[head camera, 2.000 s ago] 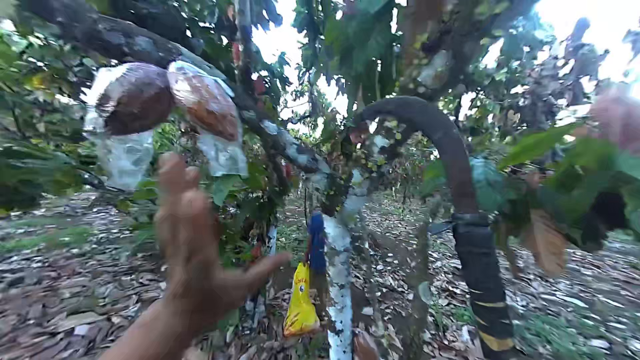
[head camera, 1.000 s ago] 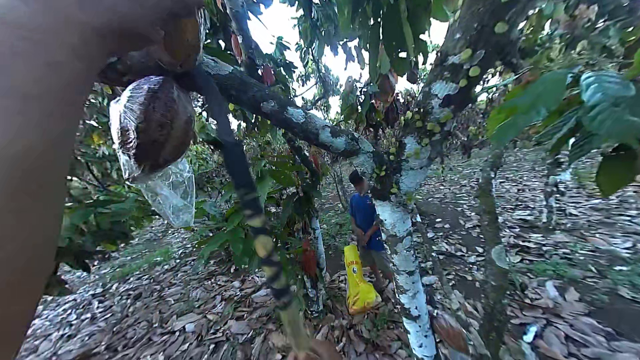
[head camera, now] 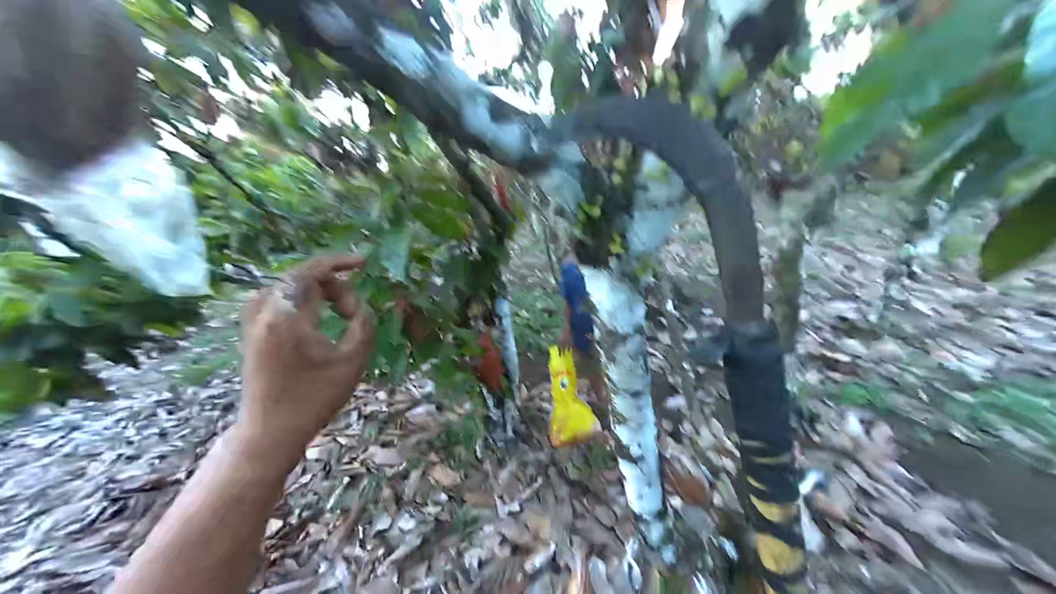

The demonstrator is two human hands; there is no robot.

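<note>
My left hand (head camera: 305, 342) is raised at left of centre, fingers curled and thumb apart, with nothing seen in it. Up and to its left hangs a dark cocoa pod (head camera: 70, 82), blurred and cut by the frame edge, with a clear plastic sleeve (head camera: 140, 219) hanging below it. On the right stands a hooked tool with a dark curved blade (head camera: 734, 206); its handle (head camera: 763, 429) is wrapped in black, with yellowish bands lower down. The blade's tip overlaps the tree fork in view; contact cannot be told. My right hand is out of view.
A thick pale-blotched branch (head camera: 462, 99) slants from upper left to a whitish cocoa trunk (head camera: 627, 371). Behind it, a person in blue (head camera: 577, 305) is partly hidden near a yellow bag (head camera: 569, 404). Large leaves (head camera: 924, 91) hang at upper right; dry leaves (head camera: 396, 511) cover the ground.
The hooked tool has moved from beside the pods on the left to the right side. My left arm, raised across the upper left a second ago, is lower, with its hand in view.
</note>
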